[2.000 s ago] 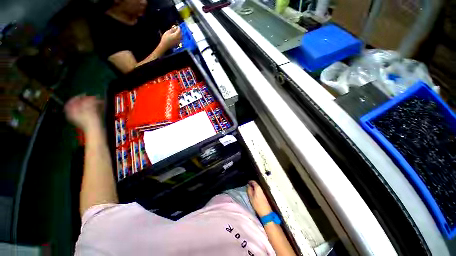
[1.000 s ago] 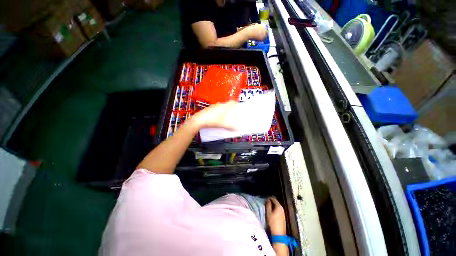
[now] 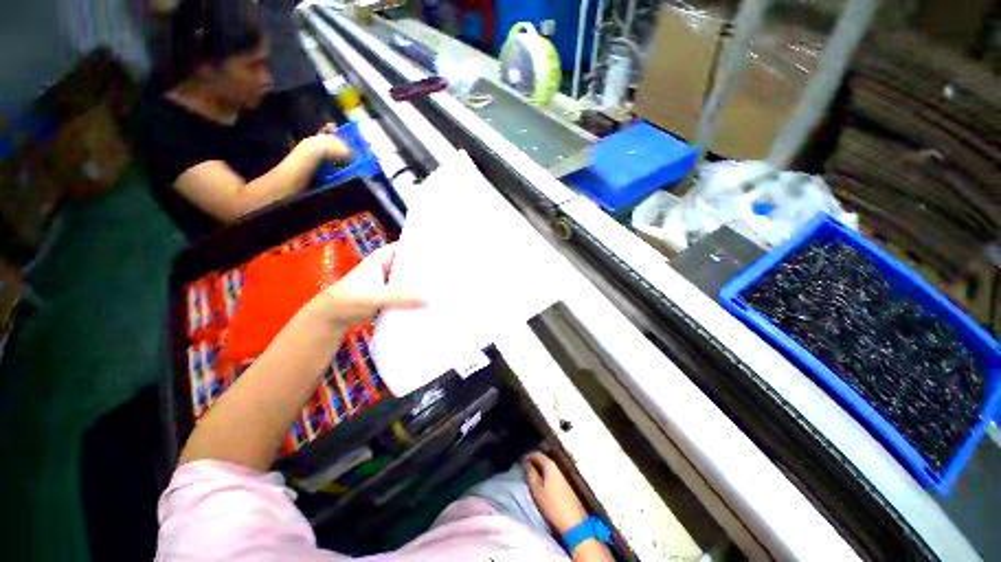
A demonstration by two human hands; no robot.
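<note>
My left hand (image 3: pixel 371 294) grips the left edge of a plain white sheet (image 3: pixel 477 263), thumb on top and fingers hidden behind. The sheet is held over the right part of the black tote (image 3: pixel 176 362) and reaches over the conveyor rails. In the tote, a red bubble-wrap bag (image 3: pixel 288 288) lies on stacked boards (image 3: pixel 340 384) with red, blue and white rows. My right hand (image 3: pixel 551 491), with a blue wrist strap (image 3: pixel 586 534), is low by my lap beside the ledge. Its fingers are partly hidden, and I cannot tell if it holds anything.
Pale conveyor rails (image 3: pixel 659 390) run diagonally across, with a worn white ledge (image 3: pixel 598 445) nearer me. At right are a blue bin (image 3: pixel 738 299) of black components, clear plastic bags (image 3: pixel 724 189) and a closed blue box (image 3: pixel 637 159). A person (image 3: pixel 225 137) works at upper left near a green-yellow fan (image 3: pixel 530 64).
My left hand, empty at first, took hold of the white sheet in the tote and has lifted it towards the rails. My right hand stays low by my lap. The view has swung.
</note>
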